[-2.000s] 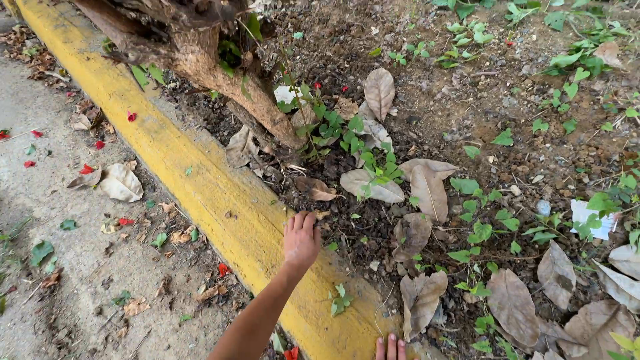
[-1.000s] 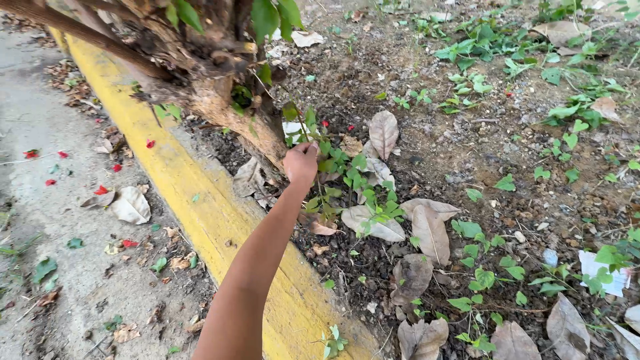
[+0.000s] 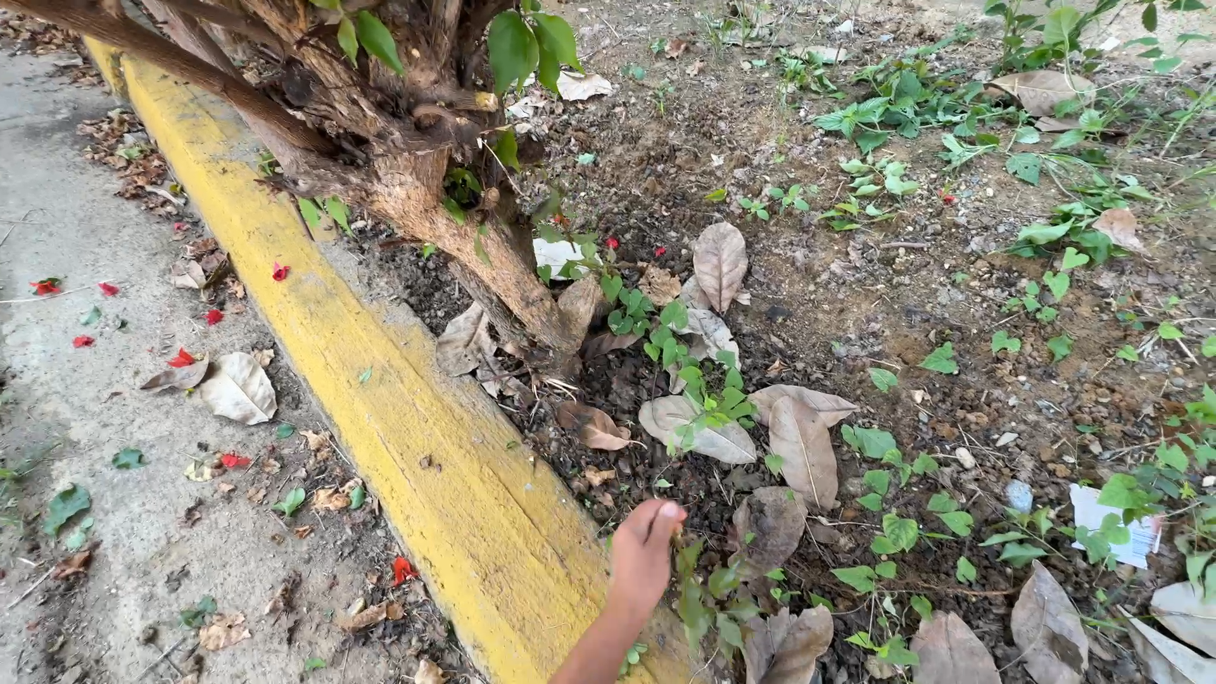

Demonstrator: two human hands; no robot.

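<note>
My left hand (image 3: pixel 646 546) is at the lower centre, over the dark soil beside the yellow-painted concrete curb (image 3: pixel 427 427). Its thumb and fingertips are pinched on a leafy green sprig (image 3: pixel 708 598), whose blurred leaves hang down to the right of the hand. Up and left of it stands the shrub's woody trunk (image 3: pixel 475 237), with small heart-leaved vines (image 3: pixel 712 404) growing near its base. My right hand is out of view.
Dry brown leaves (image 3: pixel 803 451) lie on the soil around the hand. More green vines (image 3: pixel 898 532) and a white printed scrap (image 3: pixel 1116 522) are on the right. Left of the curb, grey pavement (image 3: pixel 171 503) bears red petals and dead leaves.
My left hand went from the curb edge up to the plants by the trunk, then came back down with a sprig. The right fingertips at the bottom edge have left view.
</note>
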